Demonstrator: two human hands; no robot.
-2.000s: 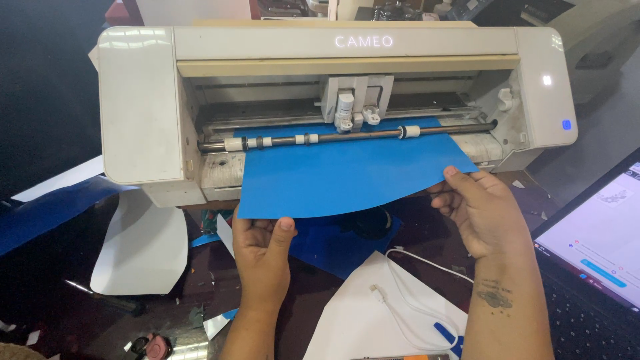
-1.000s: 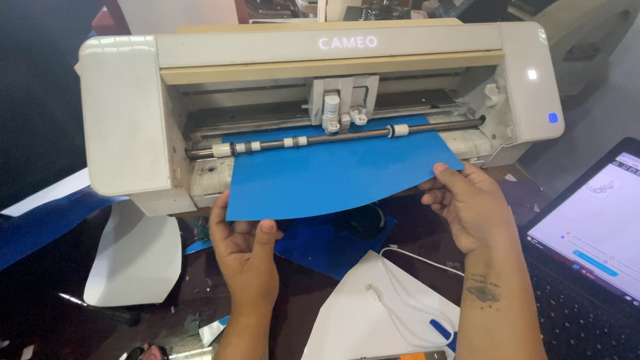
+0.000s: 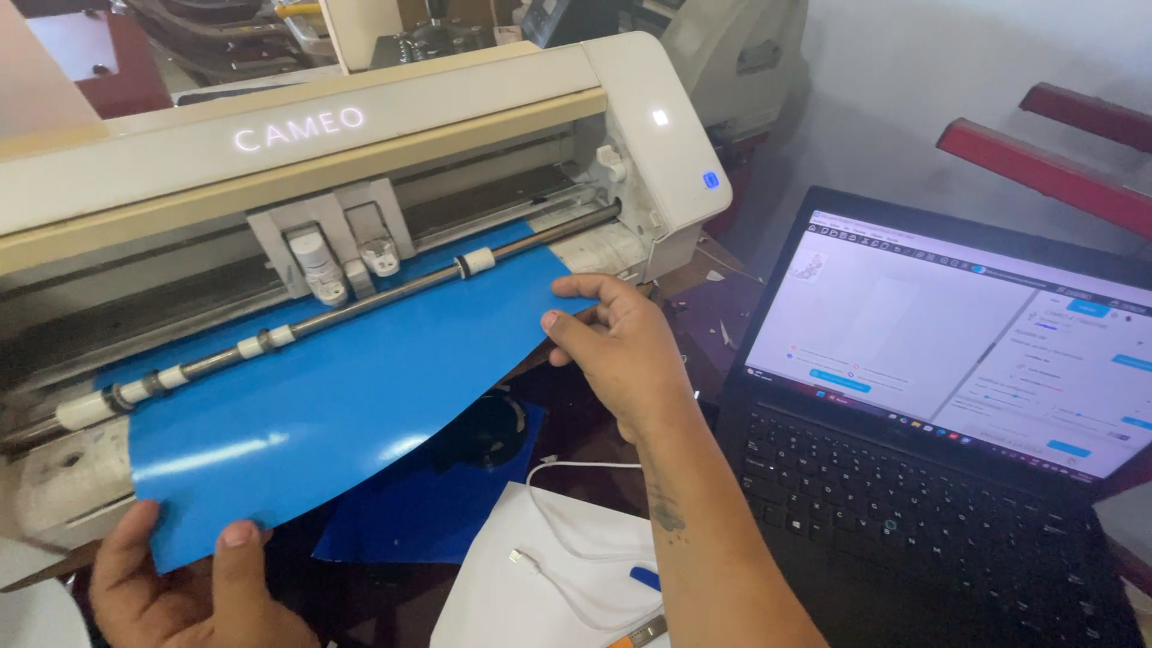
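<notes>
A glossy blue vinyl sheet (image 3: 333, 405) lies under the roller bar (image 3: 360, 301) of a white Cameo cutting plotter (image 3: 477, 99), its near edge sagging in a curve. My left hand (image 3: 193, 585) holds the near left corner between thumb and fingers. At the right corner, my right hand (image 3: 621, 346) pinches the sheet, thumb on top. White pinch rollers on the bar sit over the sheet. Behind the bar, the tool carriage (image 3: 333, 238) stands left of the plotter's middle. Lights glow on the plotter's right end.
An open laptop (image 3: 864, 441) with a lit screen stands at the right. Below the plotter lie a dark blue sheet (image 3: 405, 531), white paper (image 3: 486, 576) and a white USB cable (image 3: 576, 549). Small scraps are strewn between plotter and laptop. Red metal bars (image 3: 1053, 171) jut in at upper right.
The view has swung right, bringing more of the laptop into sight. Both hands keep hold of the blue sheet's corners, as in the earlier frames.
</notes>
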